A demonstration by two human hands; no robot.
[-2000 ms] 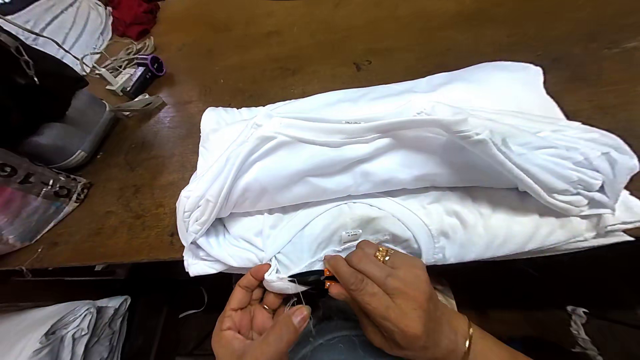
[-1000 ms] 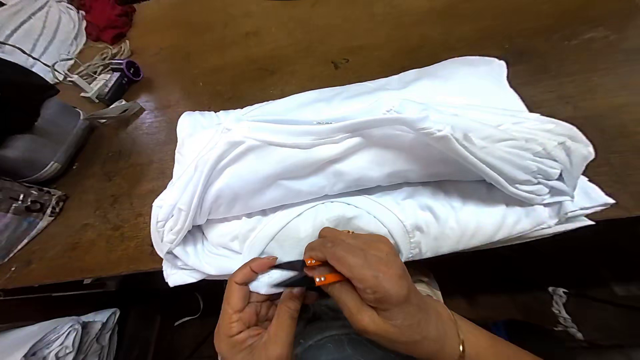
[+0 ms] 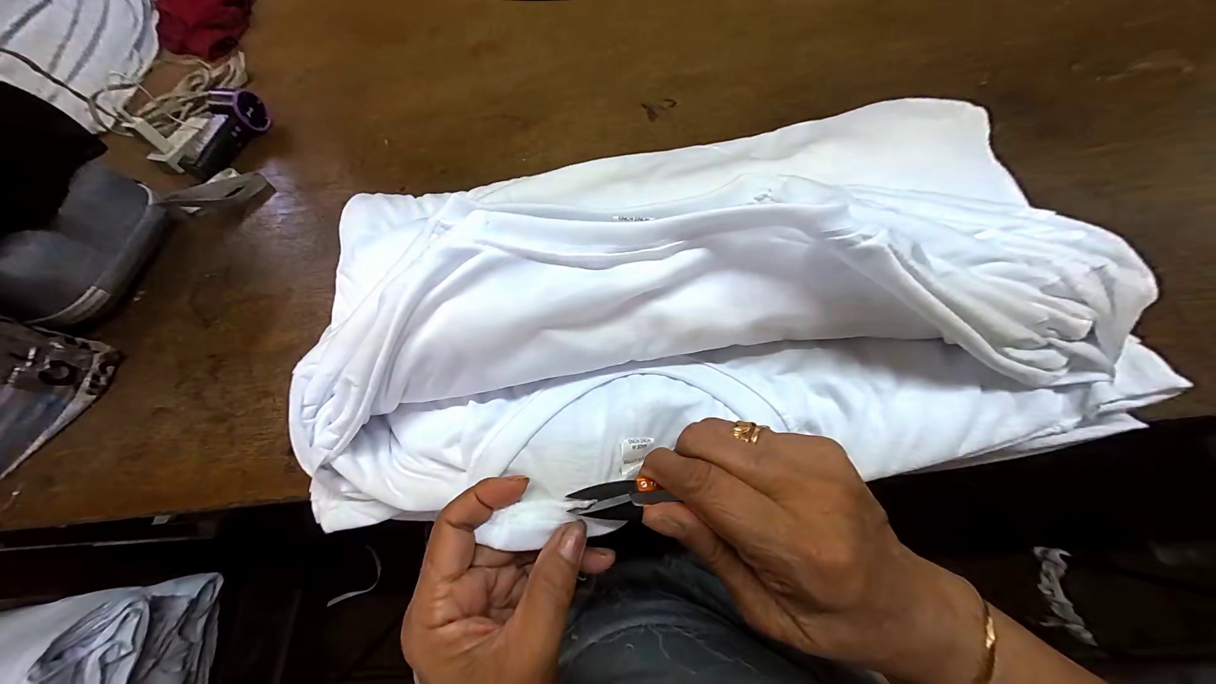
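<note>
White knit shirts (image 3: pixel 665 304) lie stacked at the near edge of the table, folded back so that a round neckline shows. My left hand (image 3: pixel 503 579) pinches the white neckband (image 3: pixel 532 524) of the nearest shirt between thumb and fingers. In my right hand (image 3: pixel 788 532) is a pair of small thread snips (image 3: pixel 608 499) with dark blades and an orange part. The blade tips touch the edge of the neckband, just right of my left fingertips. A small label (image 3: pixel 636 456) with writing sits inside the neck, above the blades.
On the wooden table (image 3: pixel 427 85) at left are a grey bag (image 3: pixel 76 247), coiled cords (image 3: pixel 190 90), a black and purple device (image 3: pixel 233 123), a printed plastic bag (image 3: pixel 52 389) and a red cloth (image 3: pixel 202 24). Folded white cloth (image 3: pixel 123 627) lies low at left.
The snips' blades, spread apart one second ago, are now closer together at the neckband. The neck label, covered one second ago, shows again.
</note>
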